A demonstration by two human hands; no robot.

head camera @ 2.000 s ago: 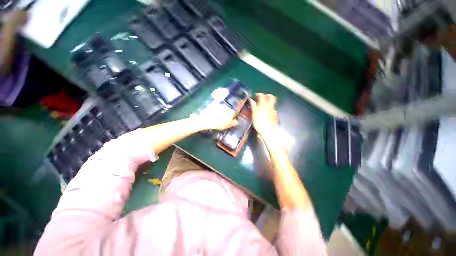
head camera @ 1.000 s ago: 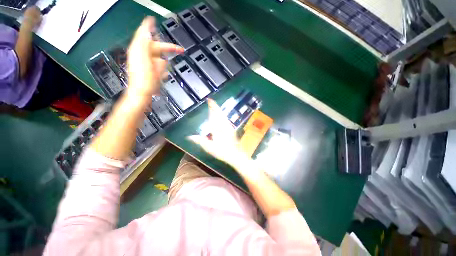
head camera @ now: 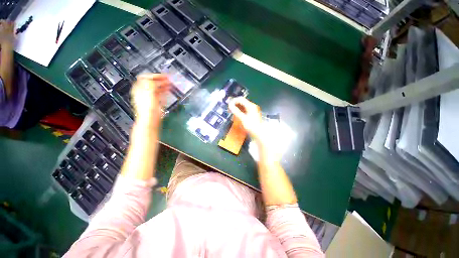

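Note:
The orange holding fixture [head camera: 234,139] lies on the green bench with its orange face showing. The adhesive sheet [head camera: 214,120], a shiny clear strip with dark and whitish rectangles, lies left of it. My right hand [head camera: 245,115] is over the fixture's upper end, at the sheet's edge; whether its fingers hold a piece cannot be told. My left hand [head camera: 150,93] is blurred over the lower part of the clear blister tray [head camera: 75,65]; its grip cannot be told. Dark oblong housings [head camera: 204,49] sit in the tray's pockets.
A second loaded tray [head camera: 86,210] is at the lower left. A black block [head camera: 346,128] stands at the right bench edge. Wrapped trays [head camera: 410,116] are stacked at right. Glossy film [head camera: 282,138] lies right of the fixture. Another person's arm [head camera: 7,60] shows at far left.
The fixture held a dark housing two seconds ago and shows bare orange now. My left hand has moved from the fixture to the tray. My right hand has shifted up from the fixture's left side.

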